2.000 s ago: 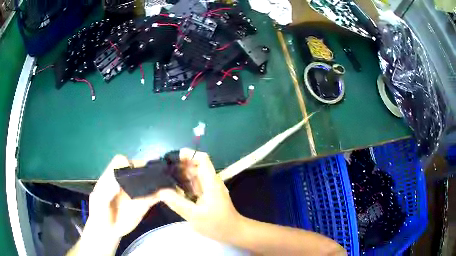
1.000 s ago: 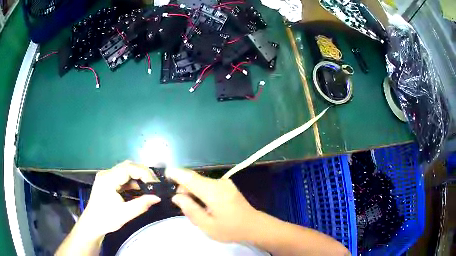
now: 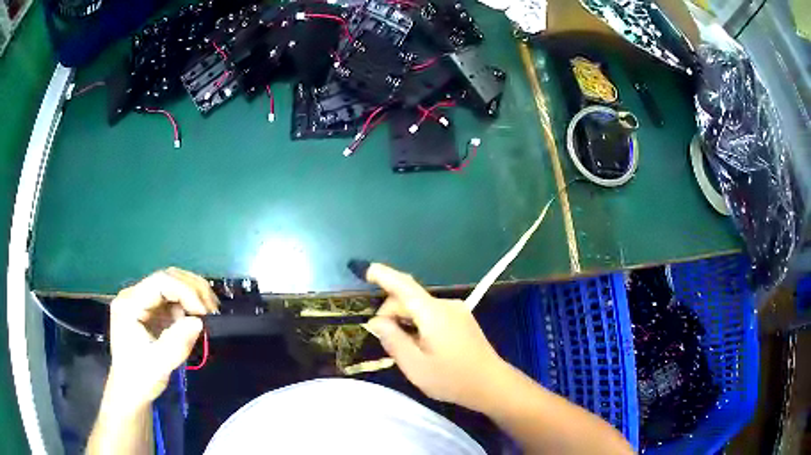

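Note:
My left hand [image 3: 158, 324] is at the bench's front edge and grips a black battery holder [image 3: 236, 302]; a red wire hangs below it. My right hand [image 3: 440, 342] is to the right, thumb and a finger pinched on an adhesive strip [image 3: 509, 255], with a black finger cot [image 3: 358, 267] on a raised fingertip. The cream strip runs from the tape roll [image 3: 576, 149] to behind this hand. A thin dark line spans between the holder and the right fingers. The holder's lower part is hard to tell from the dark background.
Black battery holders with red leads [image 3: 425, 140] are heaped at the back. A wooden strip [image 3: 553, 160] divides the green bench [image 3: 178, 213]. Yellow bundle [image 3: 594, 80] and shiny bag [image 3: 751, 151] lie right. A blue crate [image 3: 582, 355] and a tangled yellow-brown pile [image 3: 333, 342] are below.
My hands have moved apart, the left one leftward with the holder and the right one rightward. The pile below the edge has come into view. The bench view has shifted slightly.

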